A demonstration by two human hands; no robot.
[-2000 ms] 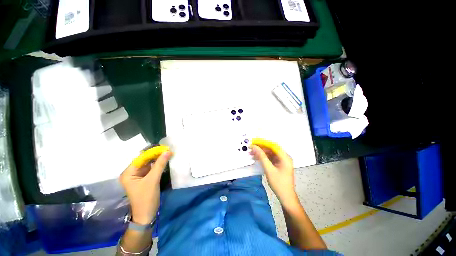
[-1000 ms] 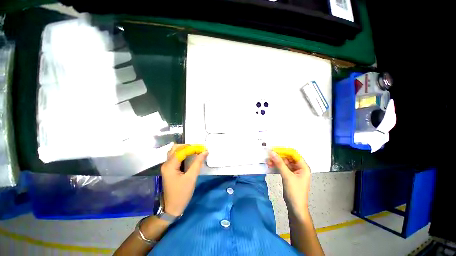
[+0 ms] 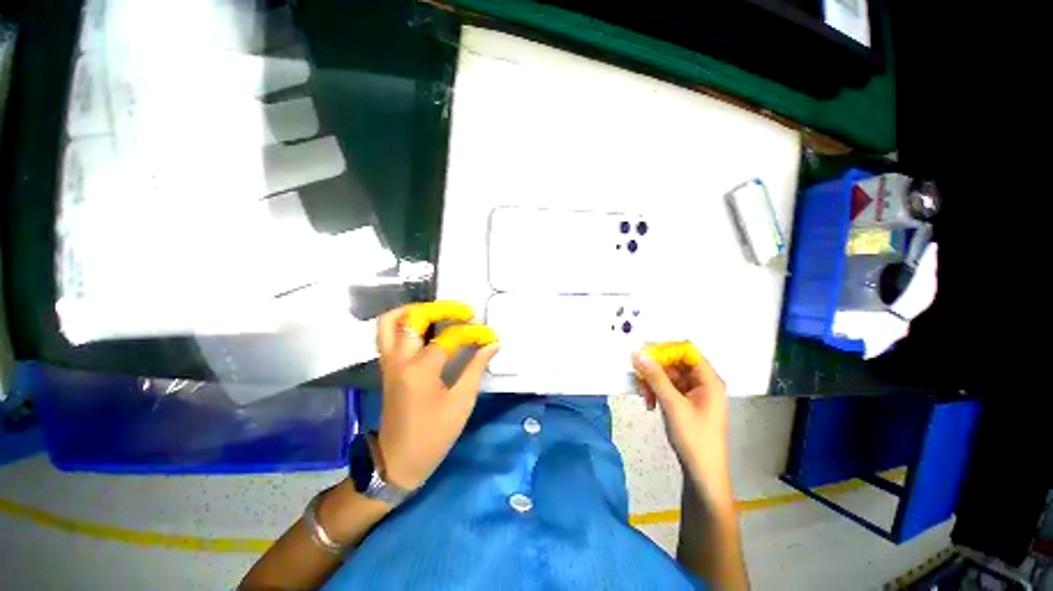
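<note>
Two white phone-shaped pieces with dark camera circles lie side by side on the white work mat (image 3: 624, 127). The upper phone (image 3: 554, 248) is untouched. The lower phone (image 3: 554, 335) is nearer me, and its camera circles look partly paler. My left hand (image 3: 430, 375), with yellow finger cots, has its thumb and fingertip close together at this phone's left end. My right hand (image 3: 684, 387), also with yellow cots, has its thumb and finger close together by its right end, below the cameras. Whether clear film is pinched between the fingertips cannot be told against the white mat.
A film stack (image 3: 162, 208) of whitish sheets lies left of the mat. A small white card (image 3: 756, 222) lies on the mat's right. A blue bin (image 3: 822, 260) with a bottle and wipes stands right of it. A blue tub (image 3: 196, 421) is at lower left; black trays stand beyond.
My view has shifted, so the mat sits higher and further right. Both hands have moved in at the lower phone's ends; the left was beyond the mat's left edge at first.
</note>
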